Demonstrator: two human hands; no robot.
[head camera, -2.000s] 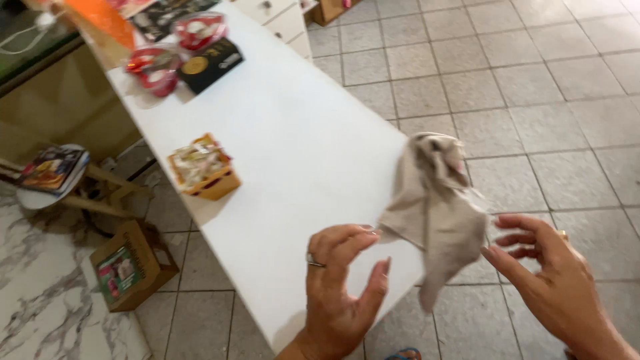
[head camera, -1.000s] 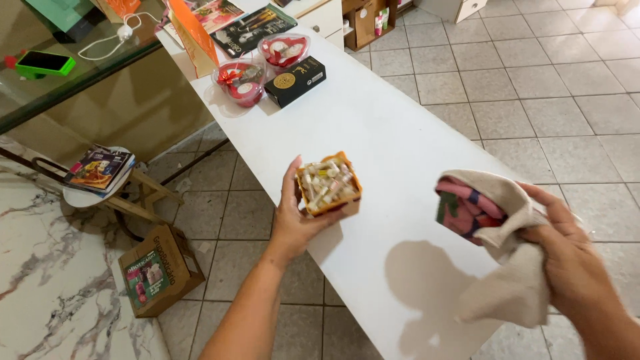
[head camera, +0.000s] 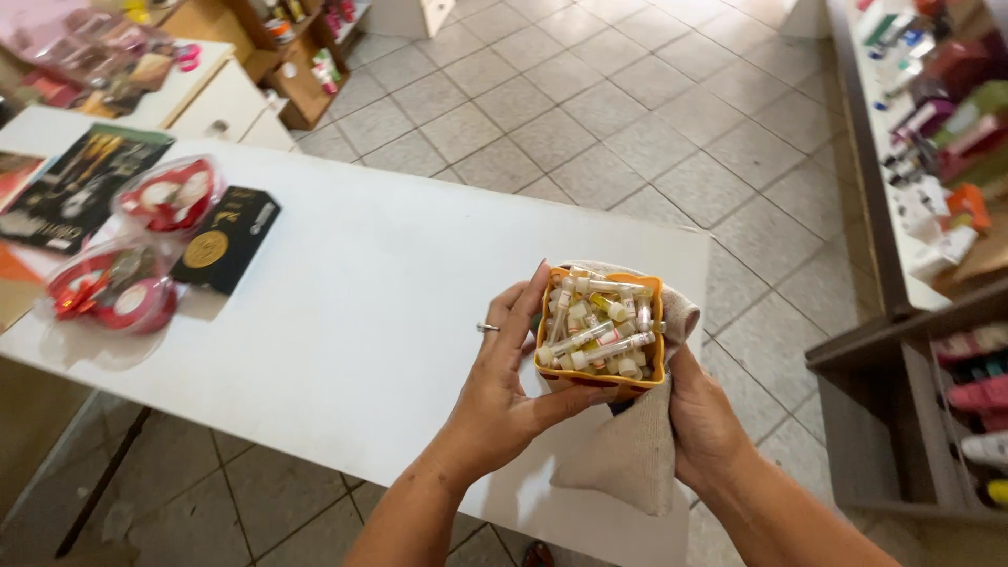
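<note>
My left hand (head camera: 504, 378) grips an orange-yellow square container (head camera: 543, 364) by its left and near sides. Small capped vials (head camera: 602, 327) with pale caps fill it, one of them with yellow content. A beige cloth (head camera: 630, 457) is in my right hand (head camera: 709, 417), held behind and against the container's right side; part of it hangs down over the white tabletop (head camera: 378, 315). Whatever lies under the container is mostly hidden by it and the cloth.
Two clear heart-shaped packages (head camera: 169, 193) with red contents, a black box (head camera: 227, 240) and a dark magazine (head camera: 79, 185) lie at the table's left end. White drawers (head camera: 228, 118) stand beyond. Shelves with products (head camera: 929, 157) line the right side, past the tiled floor (head camera: 630, 142).
The container of vials and the cloth, apart one second ago, are now together between my hands. Two seconds ago the container stood on the table. The view has swung to the right.
</note>
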